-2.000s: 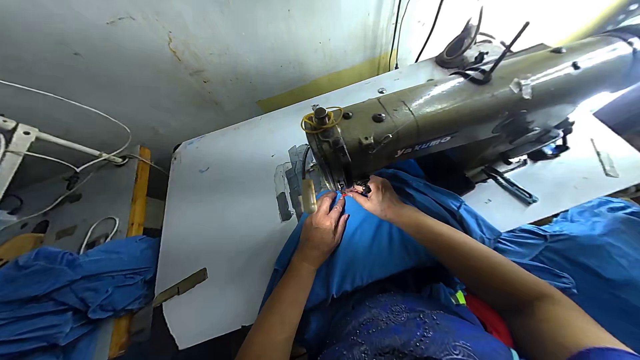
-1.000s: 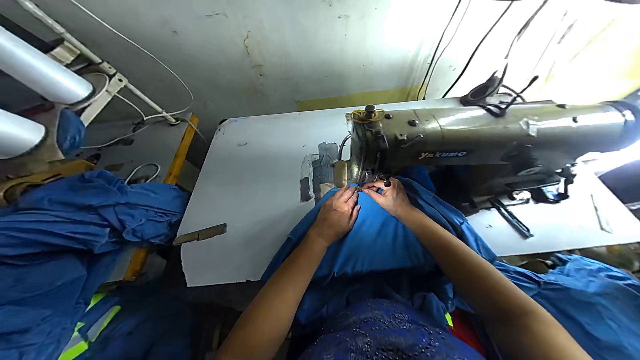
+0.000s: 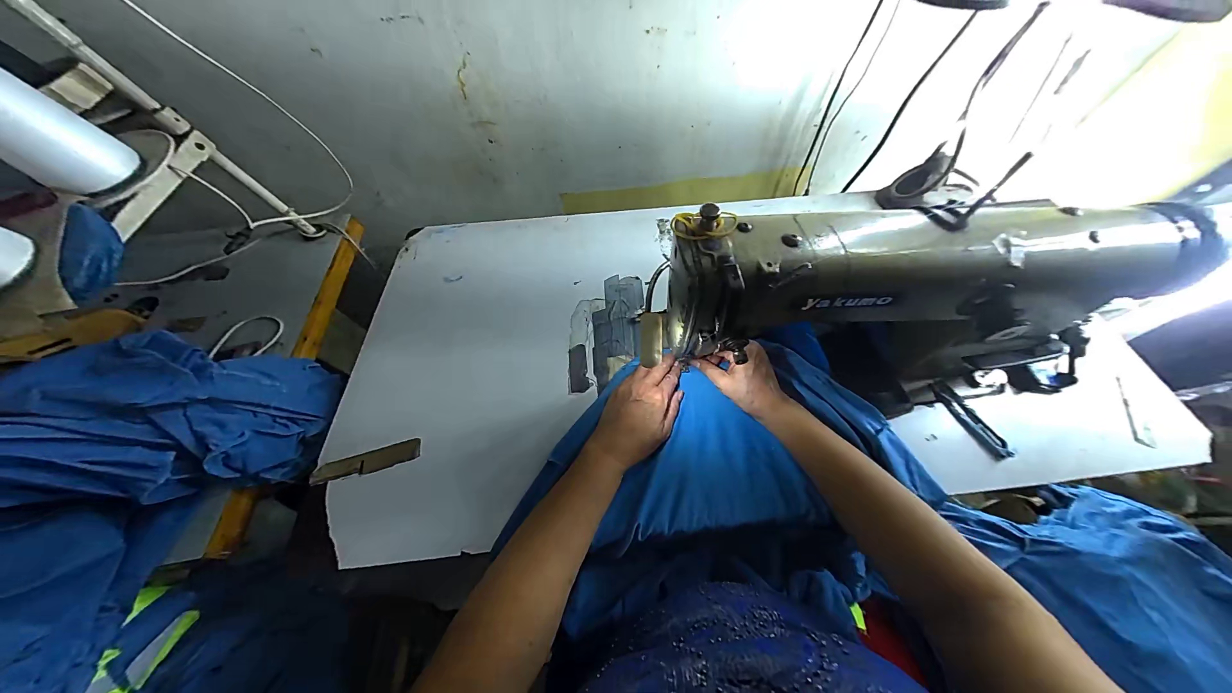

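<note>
A Yakumo sewing machine [image 3: 866, 274] stands on a white table, its needle end above my fingertips. Blue fabric [image 3: 717, 462] runs from under the presser foot down to my lap. My left hand [image 3: 640, 409] lies on the fabric just left of the needle area, fingertips pinching its edge. At the right of the needle, my right hand [image 3: 746, 380] grips the same fabric between thumb and fingers. The two hands' fingertips nearly meet at the presser foot, where the needle itself is too small to make out.
The white tabletop [image 3: 462, 318] bears grey tape patches [image 3: 616, 327] and a brown strip [image 3: 366, 462] at its edge. Blue garments [image 3: 154, 414] are heaped at left near a yellow-edged board. Black snips or a similar tool [image 3: 972, 421] lies beneath the machine arm. More blue cloth [image 3: 1107, 577] hangs at right.
The view has swung left, showing more of the left side. Both hands stay at the needle area with the blue fabric.
</note>
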